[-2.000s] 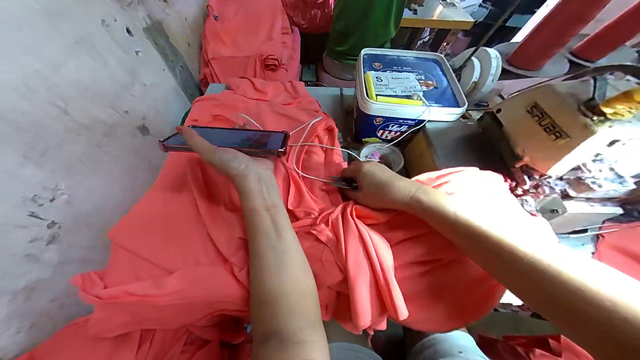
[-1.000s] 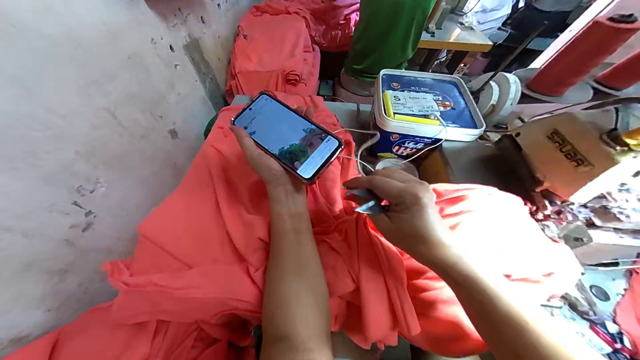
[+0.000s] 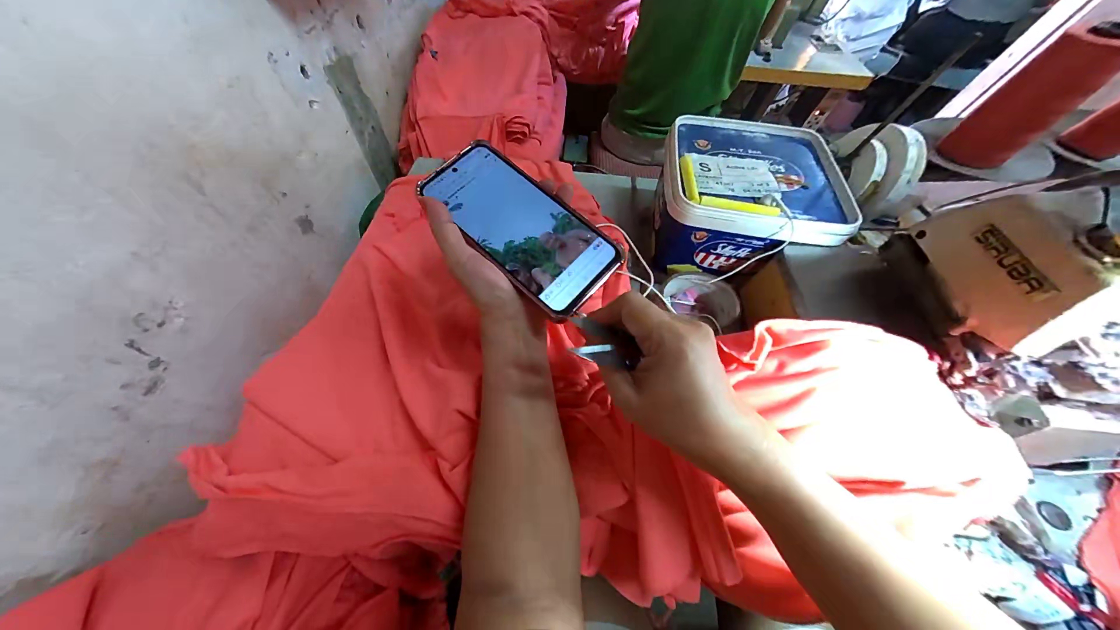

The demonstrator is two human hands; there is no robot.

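Observation:
My left hand point(image 3: 477, 267) holds a smartphone point(image 3: 525, 229) in a dark case, its lit screen tilted up toward me. Close to the phone's lower right corner, my right hand point(image 3: 669, 372) grips a small metal cutting tool point(image 3: 597, 349), perhaps thread snips; the fingers hide most of it. White cords point(image 3: 643, 254), which look like earphone wires, run beside the phone. Coral-red fabric point(image 3: 350, 420) lies heaped in folds under both forearms and spreads to the right, where bright light falls on it.
Behind my hands stands a blue plastic tub point(image 3: 757, 188) with a labelled yellow item on its lid and a small round container point(image 3: 703, 302) beside it. A Siruba sewing machine point(image 3: 1006, 271) and red thread cones point(image 3: 1024, 109) are at right, a wall point(image 3: 175, 219) at left. A person in green trousers point(image 3: 691, 70) stands beyond.
My left hand has turned the phone from nearly flat to face me, its screen now showing. The right hand has come away from the folds by the cords, still holding the tool.

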